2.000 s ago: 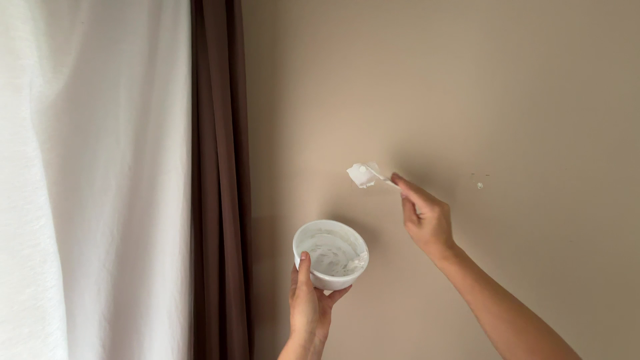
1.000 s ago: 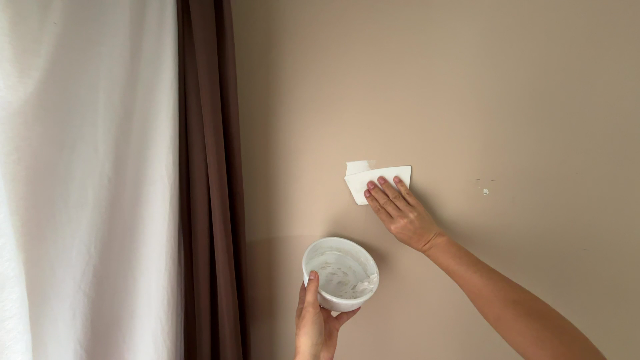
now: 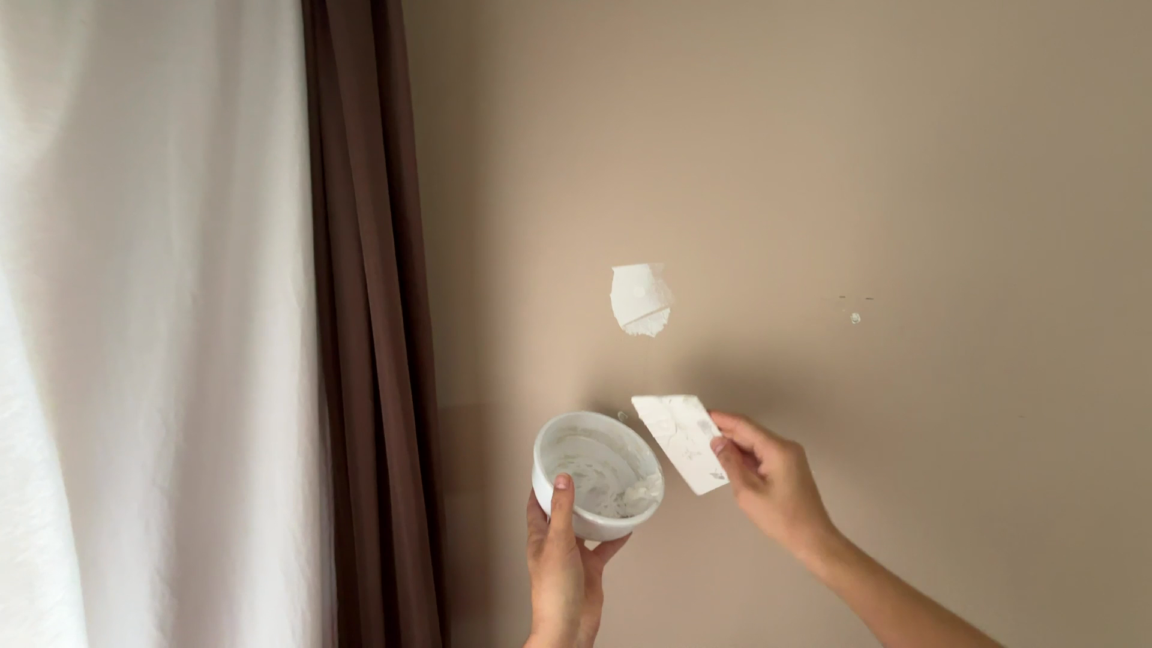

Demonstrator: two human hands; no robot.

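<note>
A white bowl (image 3: 598,475) with white filler paste smeared inside is held by my left hand (image 3: 565,562), thumb over the rim and fingers beneath. My right hand (image 3: 774,477) grips a flat white plastic scraper (image 3: 682,441) by its right edge, just right of the bowl and apart from it. Thin paste marks show on the scraper's face. Above both, a patch of white filler (image 3: 641,299) with a ragged lower edge lies on the beige wall (image 3: 972,180).
A brown curtain (image 3: 364,315) and a sheer white curtain (image 3: 180,315) hang at the left. To the right on the wall are a small white spot (image 3: 856,319) and two short dark marks. Another small spot (image 3: 623,416) shows just above the bowl.
My right hand has come down off the wall with the scraper, which was pressed over the patch one second ago. White filler now shows there, where bare wall was partly hidden earlier.
</note>
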